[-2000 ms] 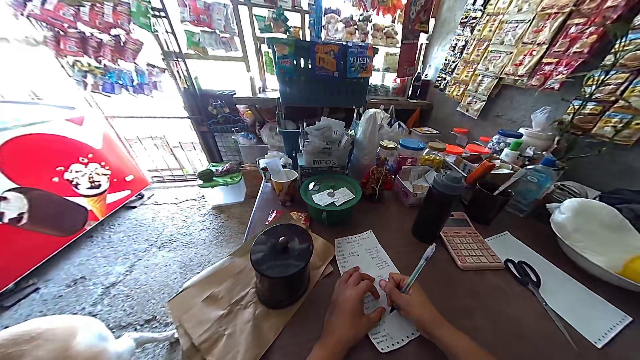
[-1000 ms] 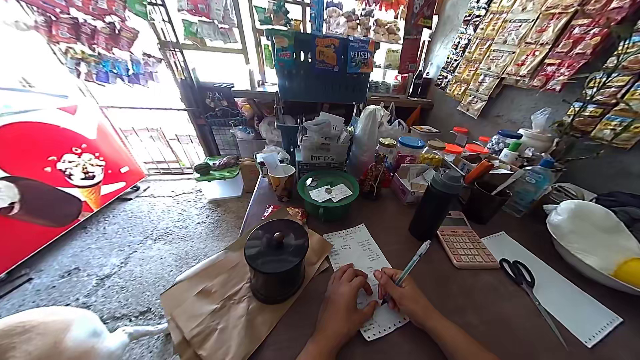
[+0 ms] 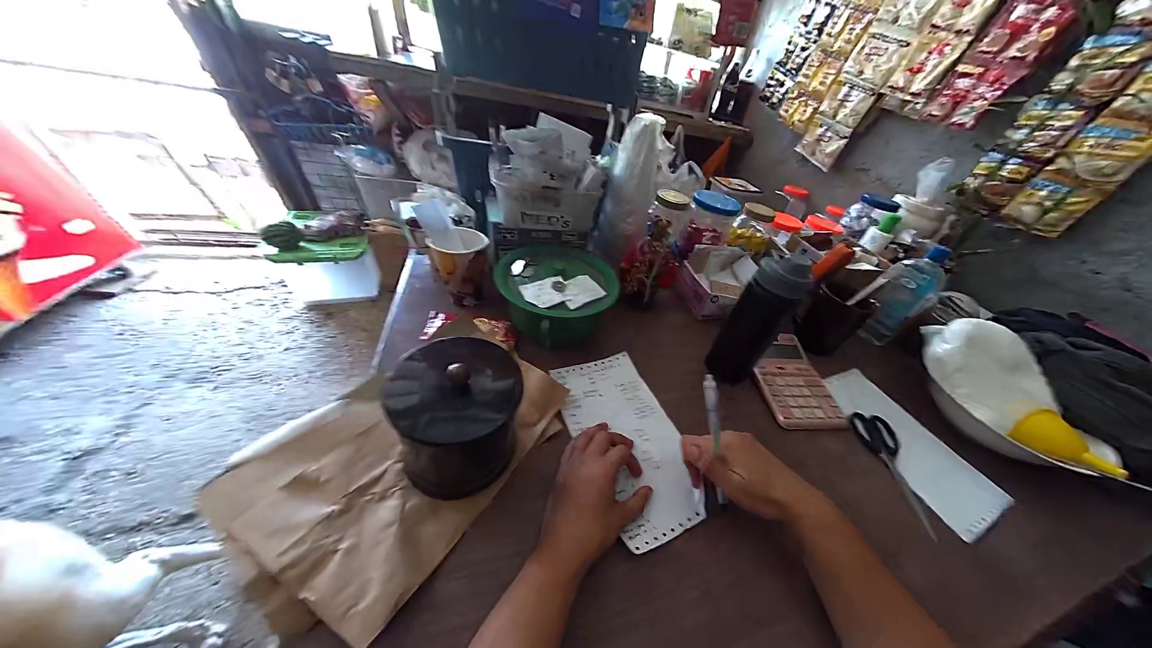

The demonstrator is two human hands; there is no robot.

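Observation:
A strip of paper [image 3: 643, 414] with handwriting and perforated ends lies on the brown table. My left hand [image 3: 594, 495] rests on its left side, fingers spread and slightly bent. My right hand [image 3: 747, 472] grips a pen [image 3: 713, 414], held almost upright at the paper's right edge; the tip is hard to make out. To the left, a dark lidded canister [image 3: 453, 418] stands on brown wrapping paper [image 3: 360, 513]. A pink calculator [image 3: 799, 387] and black-handled scissors [image 3: 886, 450] lie right of my right hand, the scissors partly over a second paper strip [image 3: 936, 468].
Behind the paper stand a green basin [image 3: 558, 328] holding paper slips, a paper cup [image 3: 457, 261] and a dark bottle [image 3: 760, 315]. Lidded jars [image 3: 714, 220] line the back. A white bowl [image 3: 963, 409] with a yellow item sits at right. A white animal [image 3: 63, 585] is at lower left.
The pen, slanted across the paper one second ago, now stands more upright, and my right hand has shifted to the paper's right edge. My left hand stays on the paper.

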